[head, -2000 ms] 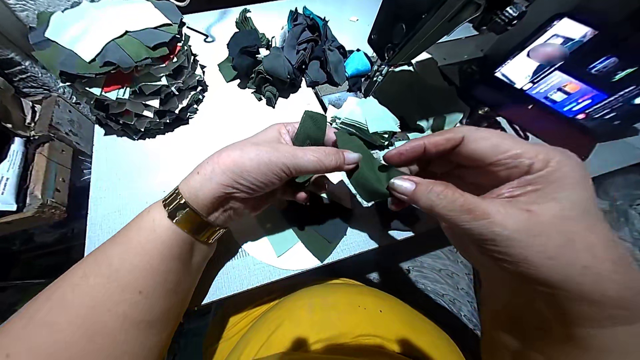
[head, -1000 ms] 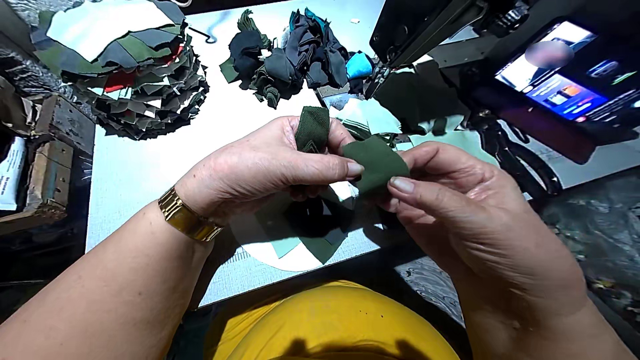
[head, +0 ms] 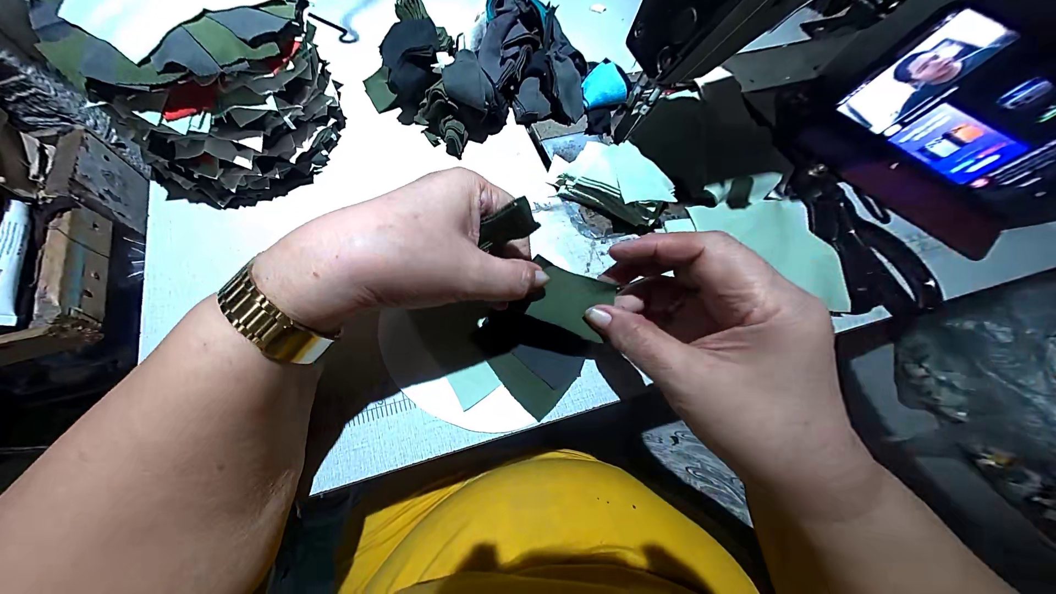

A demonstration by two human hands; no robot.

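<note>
My left hand (head: 396, 247), with a gold-coloured watch (head: 268, 318) on its wrist, grips a folded dark green fabric piece (head: 510, 223) behind the thumb. Its thumb also pinches the left end of a flat green fabric piece (head: 569, 299). The thumb and fingertips of my right hand (head: 701, 313) hold that piece's right edge. Below both hands lies a white disc (head: 429, 404) with light green, dark green and grey fabric pieces (head: 528, 388) fanned on it, partly in shadow.
Layered fabric scraps (head: 239, 124) stand back left, bundled dark scraps (head: 470, 82) at the back. A pale green stack (head: 619, 177) lies near the sewing machine (head: 676, 37). Black-handled scissors (head: 850, 239) are at right, below a lit screen (head: 949, 107). A wooden box (head: 78, 256) is at far left.
The green piece between my hands has turned and now lies flatter, its right edge in my right fingertips. My right hand has shifted slightly; my left keeps hold of the folded piece.
</note>
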